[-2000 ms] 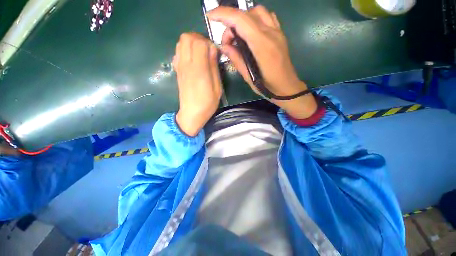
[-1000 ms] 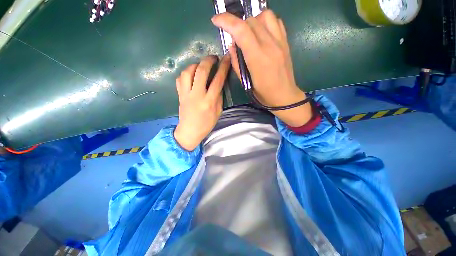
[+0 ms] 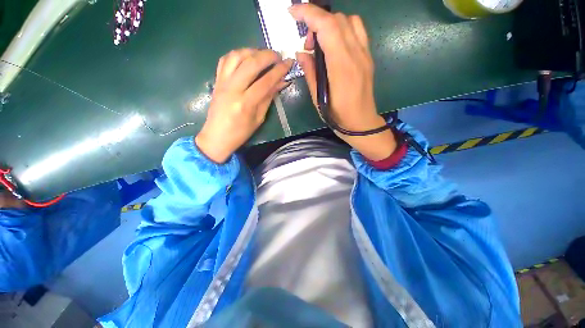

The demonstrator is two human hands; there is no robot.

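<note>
A phone assembly (image 3: 278,25) with a white area and dark edge lies on the dark green mat, cut off by the top edge. My right hand (image 3: 343,67) holds the black pen-like soldering iron (image 3: 321,83), pointing down at the phone's near end; its tip is too small to make out. My left hand (image 3: 242,96) has its fingertips together at the phone's near left corner. Whether they pinch a small part or wire is hidden.
A pile of small dark and pink-white components (image 3: 128,19) lies at the upper left. A yellow-green roll (image 3: 482,6) and a black box (image 3: 550,38) stand at the right. A thin wire (image 3: 176,129) lies on the mat. A neighbour's blue sleeve (image 3: 58,234) and red lead (image 3: 45,203) show at the left.
My left hand has risen from lying flatter near the phone to fingertips at its corner. My right hand still holds the iron. More of the phone's white area shows.
</note>
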